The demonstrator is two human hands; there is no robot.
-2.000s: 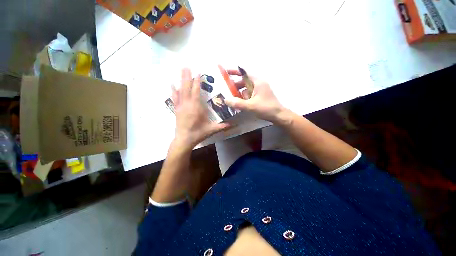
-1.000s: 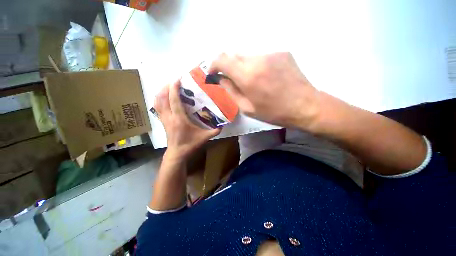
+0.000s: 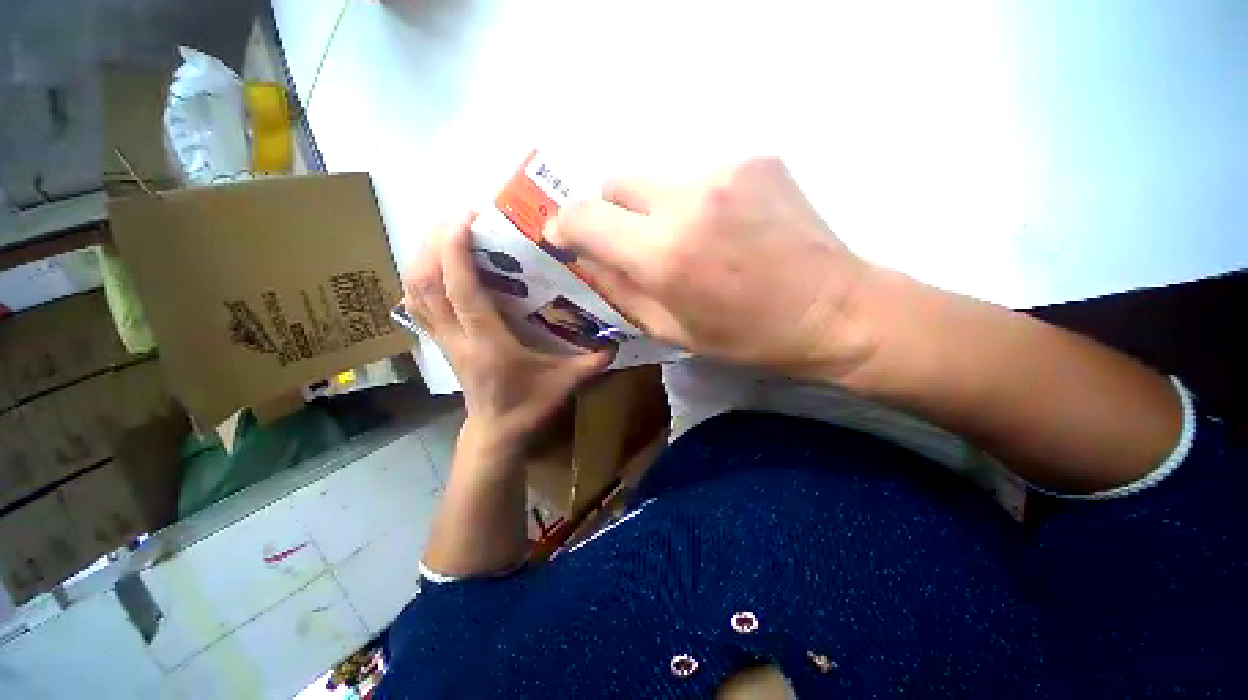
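Note:
A retail box (image 3: 526,203) with an orange side, a white barcode label and a white face with product photos lies at the front edge of the white bench (image 3: 849,82). My left hand (image 3: 486,321) is spread over the photo face and grips the box. My right hand (image 3: 725,260) is over the orange side, fingers curled against it near the label. A small dark thing shows at its fingertips; I cannot tell what it is. The right palm and anything in it are hidden.
An open brown carton (image 3: 267,301) with dark print stands left of the bench. Behind it are a clear plastic bag (image 3: 208,120) and a yellow thing (image 3: 270,127). More brown cartons (image 3: 69,410) are at the far left. A green cloth or bag (image 3: 253,458) lies low at the left.
Since two seconds ago, my right hand has come over the box's orange side. The view has shifted, and the orange boxes at the back have mostly left it.

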